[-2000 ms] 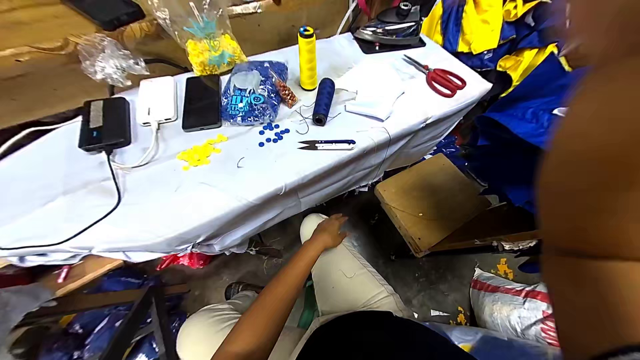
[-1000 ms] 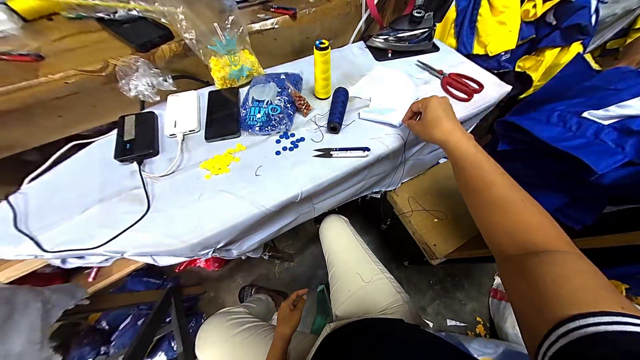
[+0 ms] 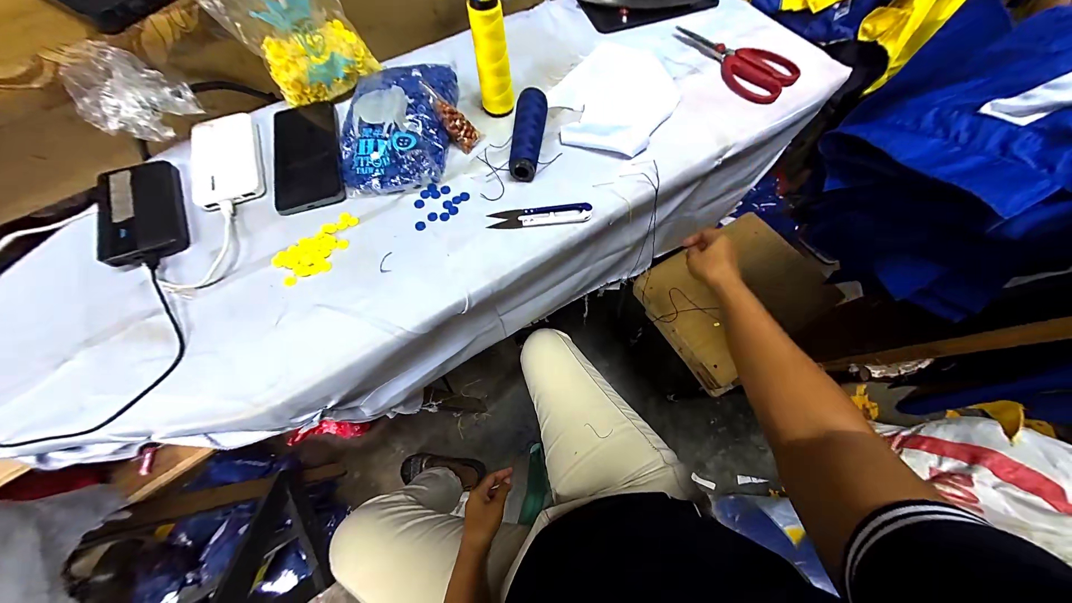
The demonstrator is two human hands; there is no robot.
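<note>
My right hand (image 3: pixel 712 258) is at the table's right front edge, its fingers pinched together, with dark thread (image 3: pixel 688 310) trailing near it; whether the thread is between the fingertips is unclear. Low over my thigh, my left hand (image 3: pixel 487 505) has loosely curled fingers, and nothing shows in it. On the white cloth lie thread snips (image 3: pixel 540 216), loose blue buttons (image 3: pixel 433 214), yellow buttons (image 3: pixel 311 251), a dark blue thread spool (image 3: pixel 528 136), a folded white cloth piece (image 3: pixel 624 100) and red-handled scissors (image 3: pixel 749 69). A yellow thread cone (image 3: pixel 491 59) stands behind the spool.
A black power bank (image 3: pixel 142 213), a white power bank (image 3: pixel 226 159) and a phone (image 3: pixel 308 159) lie at left beside bags of blue buttons (image 3: pixel 398 134) and yellow buttons (image 3: pixel 314 54). A wooden board (image 3: pixel 745 293) is below the table's right edge. Blue fabric (image 3: pixel 930 159) is piled at right.
My right hand has moved from beside the white cloth piece to below the table edge, over the wooden board. My left hand stays low near my thigh since one second ago.
</note>
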